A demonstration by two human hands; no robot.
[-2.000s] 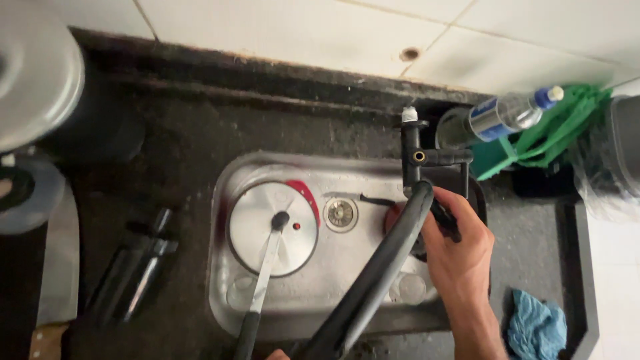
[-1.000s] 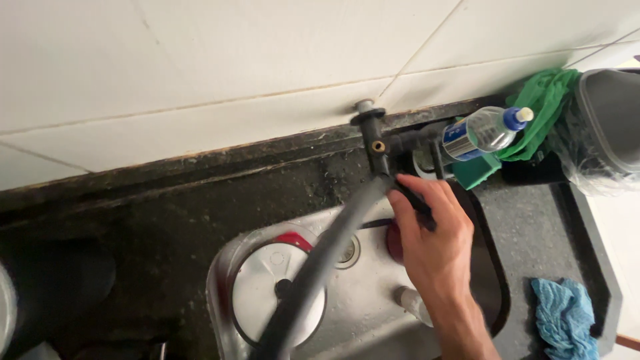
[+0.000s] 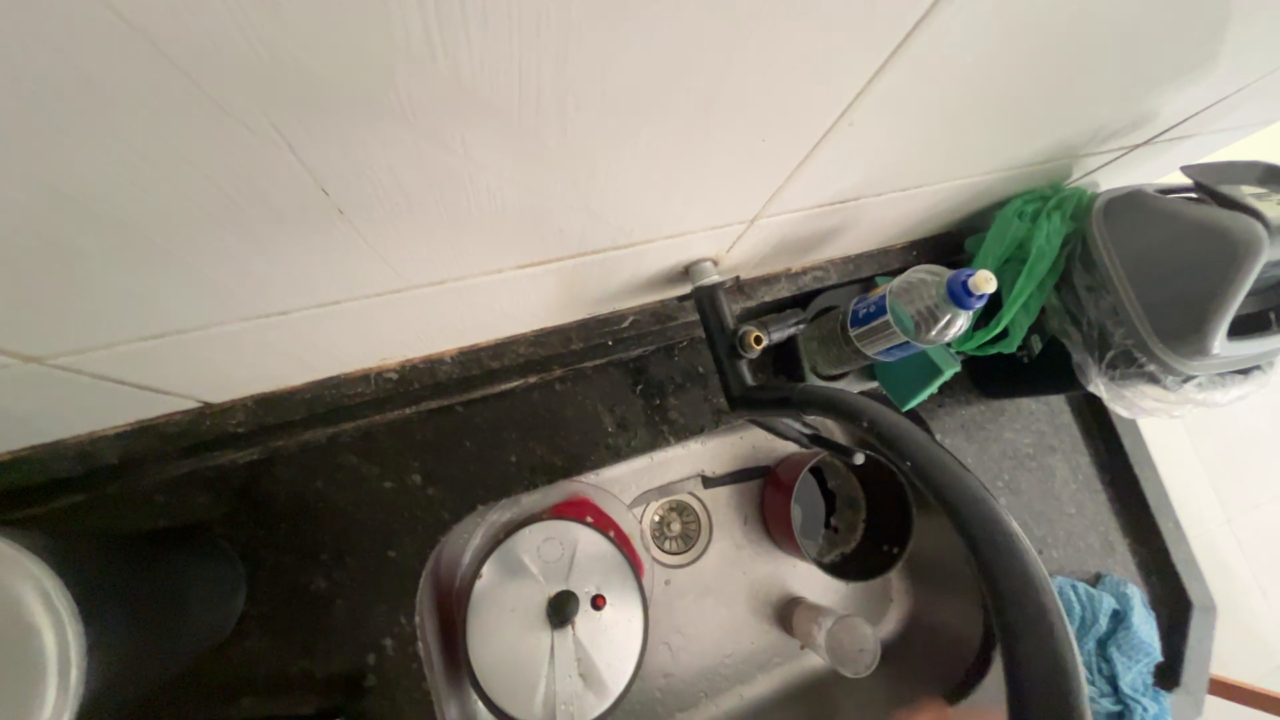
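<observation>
Only a small blurred patch of skin, apparently my right hand, shows at the bottom edge, just left of the black faucet spout; its fingers are hidden. My left hand is out of view. The black wall faucet has its thick spout curving right and down over the sink's right side. In the steel sink are a red saucepan with a dark, wet inside, a drinking glass on its side, a metal strainer in the drain, and a round metal lid over something red.
Behind the sink stand a plastic bottle with a blue cap, a green sponge and a green plastic bag. A grey bin is at right, with a blue cloth below. A large pot stands at left.
My right hand has left the faucet's lever. The spout has swung from the lower left to the right, uncovering the lid and the saucepan. The view has moved up toward the wall.
</observation>
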